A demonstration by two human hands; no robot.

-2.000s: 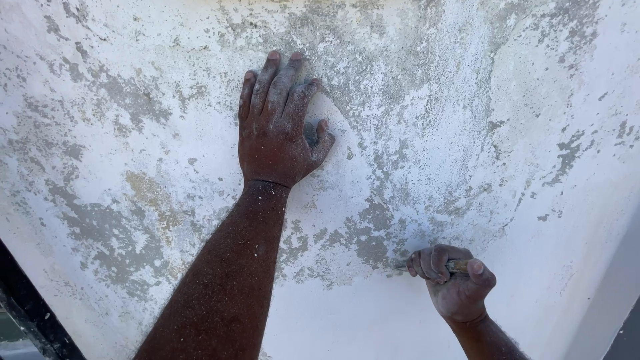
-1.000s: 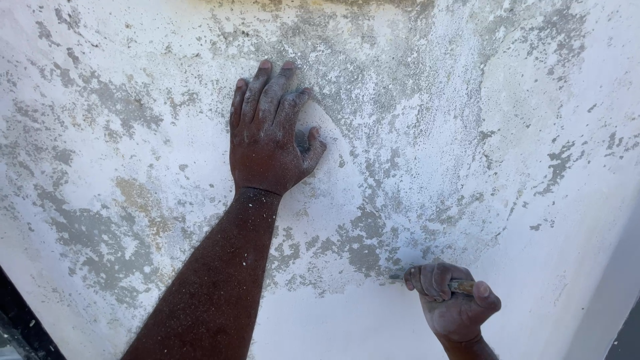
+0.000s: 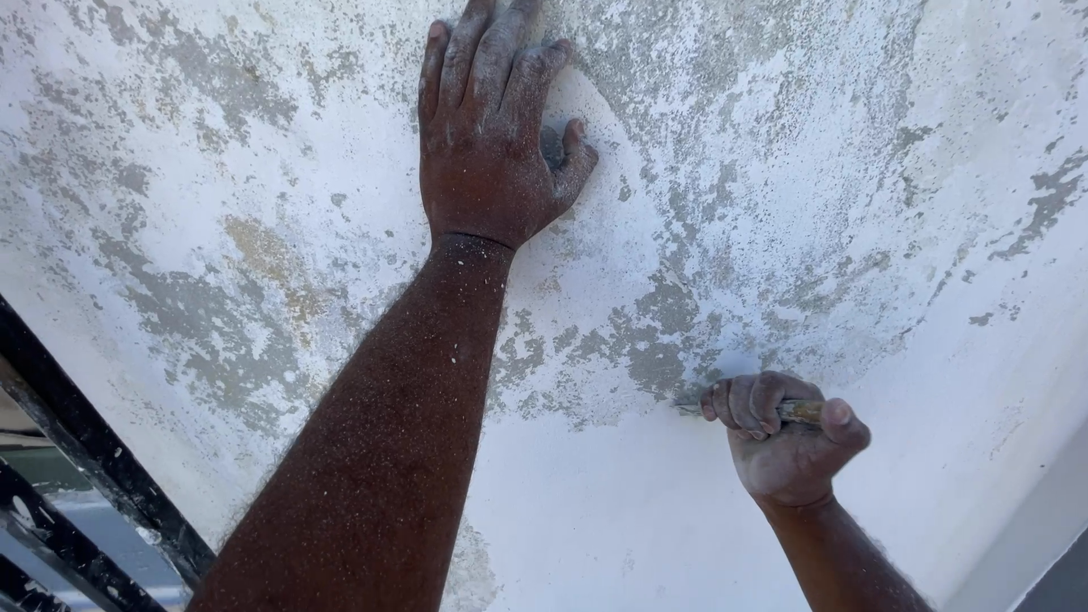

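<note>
My left hand [image 3: 497,127] lies flat on a white wall [image 3: 586,501] with peeling paint, its fingers spread and dusted with pale powder. At the lower right, my right hand [image 3: 782,433] is closed around the worn handle of a scraper [image 3: 803,411]. A short part of its thin blade shows to the left of my fingers, at the edge of a grey bare patch [image 3: 659,365]; the rest is hidden by my hand. A dark spot [image 3: 552,146] on the wall shows between my left thumb and forefinger.
Black metal railing bars [image 3: 93,442], spotted with white paint, stand at the lower left. The wall's edge [image 3: 1033,518] slants across the lower right corner. Flaked grey patches [image 3: 212,331] and a yellowish stain [image 3: 263,251] mark the wall.
The view has shifted, showing more of the railing at the lower left. My left hand stays on the wall, and my right hand still holds the scraper.
</note>
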